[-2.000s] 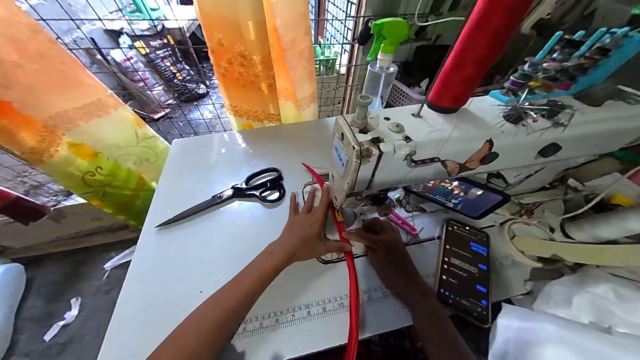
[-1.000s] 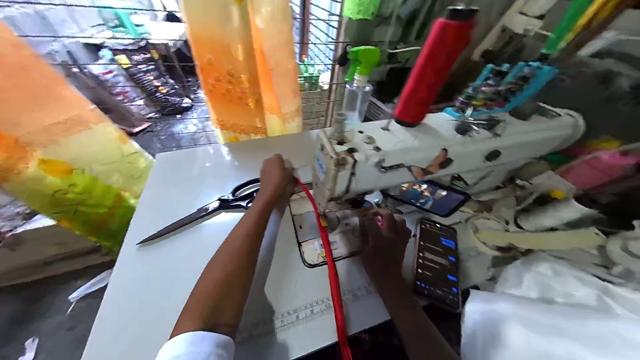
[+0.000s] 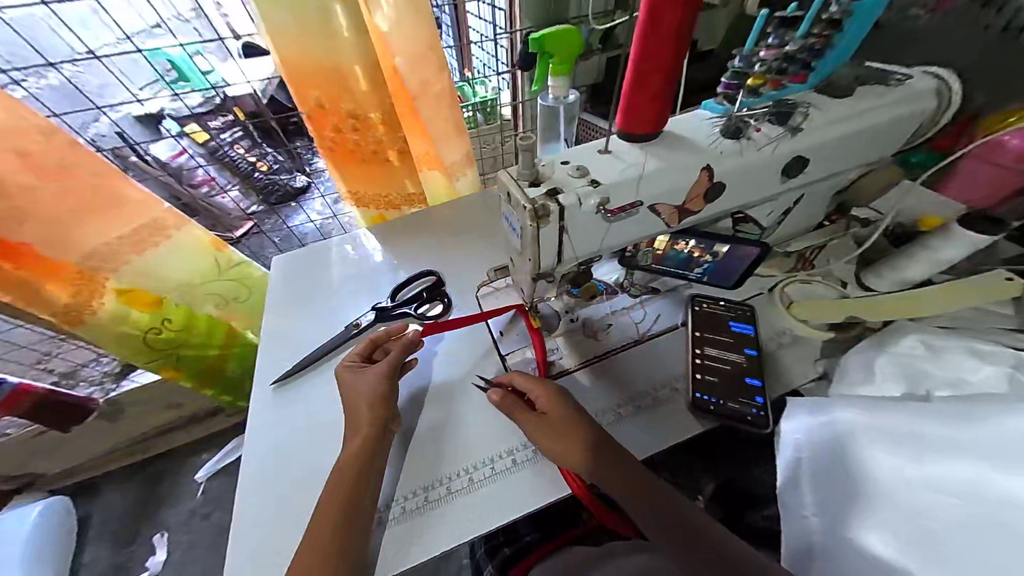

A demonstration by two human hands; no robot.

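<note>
My left hand (image 3: pixel 374 376) pinches the end of a red fabric strip (image 3: pixel 472 319), drawn out to the left from the needle area of a white sewing machine (image 3: pixel 640 200). From there the strip bends down toward me, passes beneath my right wrist and hangs over the table's front edge. My right hand (image 3: pixel 544 412) holds small thread snips (image 3: pixel 485 383), their dark pointed tips apart and aimed left, just left of the strip. Large black-handled fabric shears (image 3: pixel 376 316) lie on the white table behind my left hand.
One phone (image 3: pixel 730 360) lies right of my right hand; another (image 3: pixel 696 258) rests under the machine arm. A red thread cone (image 3: pixel 656 72) and a spray bottle (image 3: pixel 558 96) stand behind. White fabric (image 3: pixel 904 472) fills the right front. A ruler scale (image 3: pixel 464 480) runs along the table's front.
My left hand has come back toward me from behind the needle area, with the strip's end. My right hand has moved away from the machine bed, and snips now show in it.
</note>
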